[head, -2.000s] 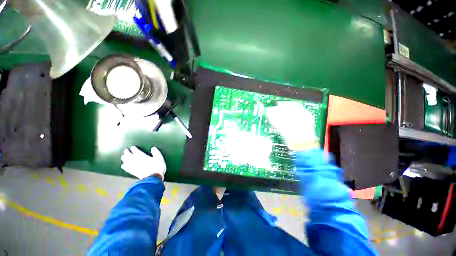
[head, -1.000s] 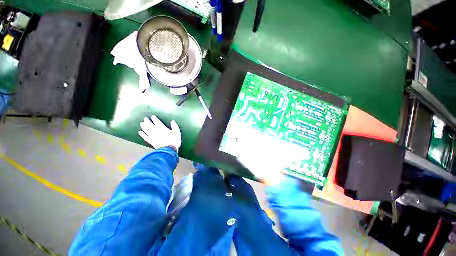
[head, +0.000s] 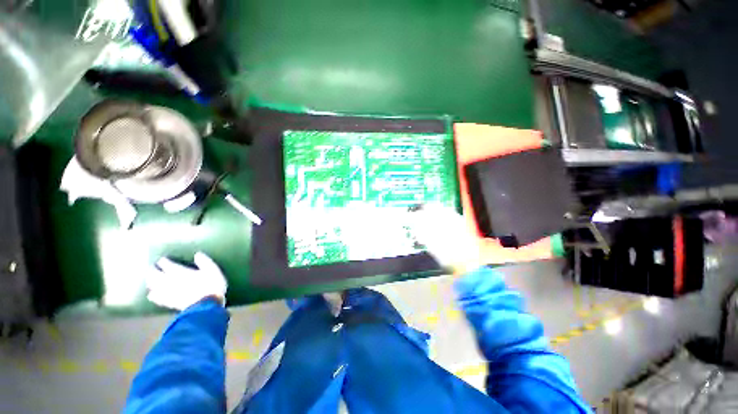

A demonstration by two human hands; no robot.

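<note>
A green circuit board [head: 324, 166] lies solder side up on a black foam pad [head: 269, 242], with bright glare over its lower middle. My right hand [head: 447, 234], in a white glove, is over the board's lower right part; it is blurred, and its fingers and anything under them cannot be made out. My left hand [head: 188, 281], in a white glove, lies on the green bench left of the pad, fingers apart, holding nothing.
A round steel cup [head: 125, 145] on a pale dish stands left of the pad, with a white cloth [head: 93, 184] under it and a thin pale-tipped stick [head: 243, 210] beside it. A black foam block [head: 519, 196] lies on an orange-red board [head: 502, 136] at right. Metal rails [head: 615, 156] stand beyond.
The camera view has turned and shifted, moving the bench contents left in the picture. My right hand has moved from the board's lower edge to its lower right. My left hand stays on the bench.
</note>
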